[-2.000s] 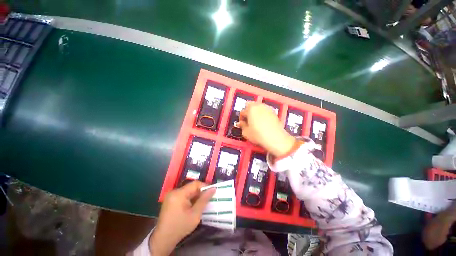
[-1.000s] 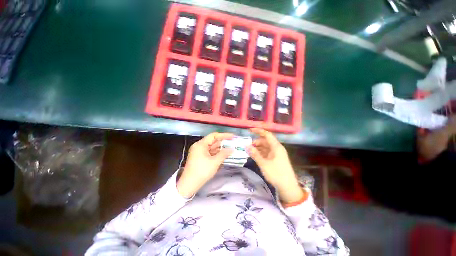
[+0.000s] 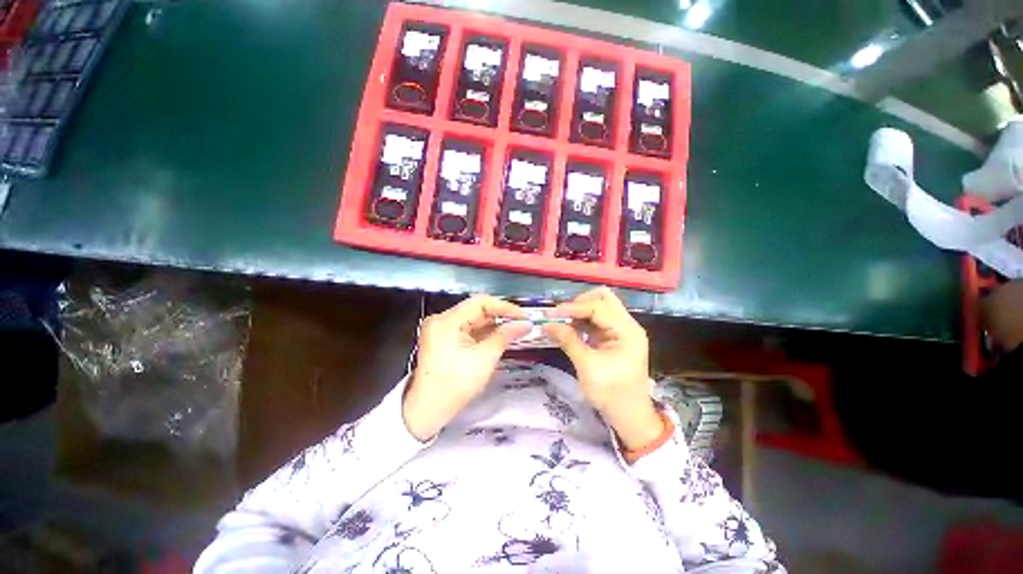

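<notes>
The label strip (image 3: 532, 330) is held edge-on between both hands, just in front of the bench edge, over my lap. My left hand (image 3: 462, 348) pinches its left end between thumb and fingers. My right hand (image 3: 606, 350) pinches its right end. Most of the strip is hidden by the fingers; I cannot tell if a single label is lifted. Beyond the hands lies the red-orange phone tray (image 3: 346, 179) with two rows of black phones (image 3: 524, 200), each with a white label patch at its far end.
A dark grey tray (image 3: 54, 84) is at the far left. Crumpled clear plastic bags (image 3: 157, 348) lie below the bench at left. A curled white paper ribbon (image 3: 931, 213) is at right, with another person's hand (image 3: 1002, 317) near it. A pale strip (image 3: 774, 70) runs behind the phone tray.
My right hand has come back from a phone in the tray to join my left hand over my lap. Both now hold the strip, which has tilted edge-on. The camera view has shifted.
</notes>
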